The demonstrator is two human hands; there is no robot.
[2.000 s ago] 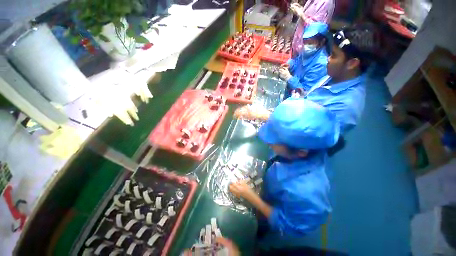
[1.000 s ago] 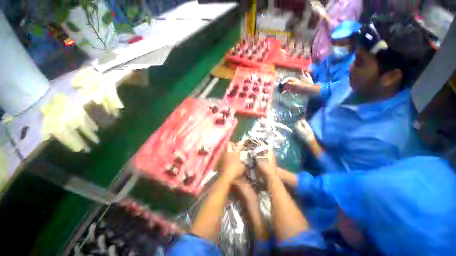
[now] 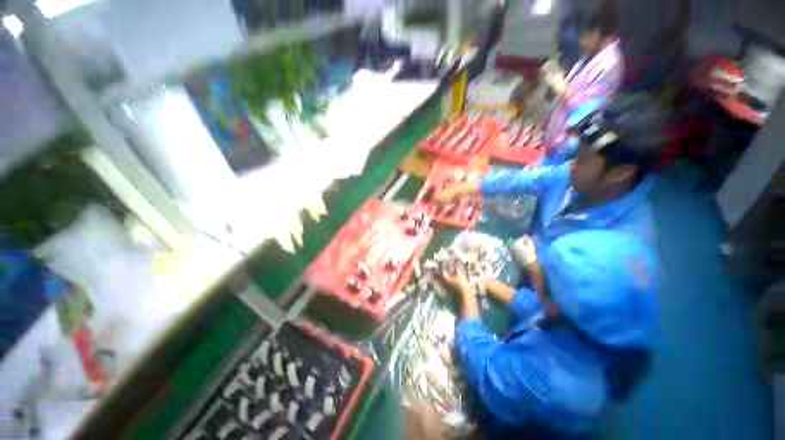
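A blurred hand shows at the bottom edge, mostly cut off; it looks like my left hand (image 3: 422, 421). Whether it holds anything is not clear. My right hand is not in view. Loose white straps (image 3: 430, 348) lie on clear crinkled film just beyond that hand. A denser heap of pale straps (image 3: 469, 256) lies further up the green bench, with a neighbouring worker's hands at it. A black compartment tray (image 3: 280, 387) with rows of white looped bands stands at the lower left, on a red tray.
A red tray (image 3: 366, 249) with a few dark loops stands past the black tray. More filled red trays (image 3: 465, 136) stand further along. Workers in blue (image 3: 551, 369) sit close on the right; one reaches over a red tray. A white shelf (image 3: 232, 223) with pale gloves borders the left.
My two hands, at the farther strap heap one second ago, have drawn back to the bottom edge or out of view. The heap looks larger. The camera view has shifted, showing the black tray again.
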